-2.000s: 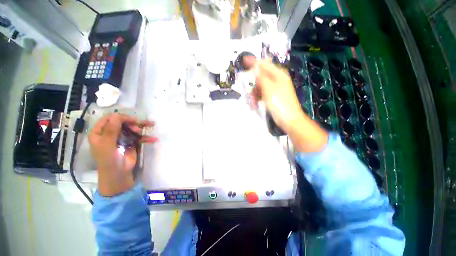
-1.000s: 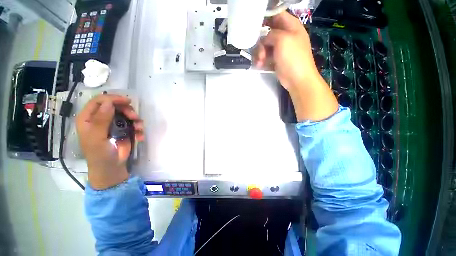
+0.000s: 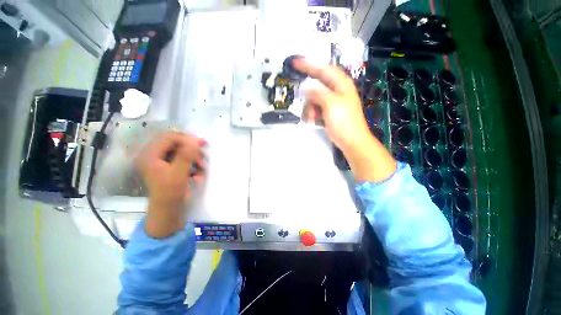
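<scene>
A watch body with gold bits inside sits in the black fixture on the pale stage plate. A dark round cover lies just above and right of it. My right hand reaches in from the right; its index fingertip is on the cover's right side, with the other fingers bent and apart from it. My left hand is blurred over the left part of the bed, fingers curled around a dark part that shows only in bits near the fingertips.
The teach pendant stands upper left, with a crumpled wipe below it. A black bin is far left. Blister trays with dark round parts lie right. The control panel and red emergency stop line the front edge.
My left hand has moved right. The open body and the cover, hidden behind a white machine part a second ago, show again. My right index fingertip is again at the cover.
</scene>
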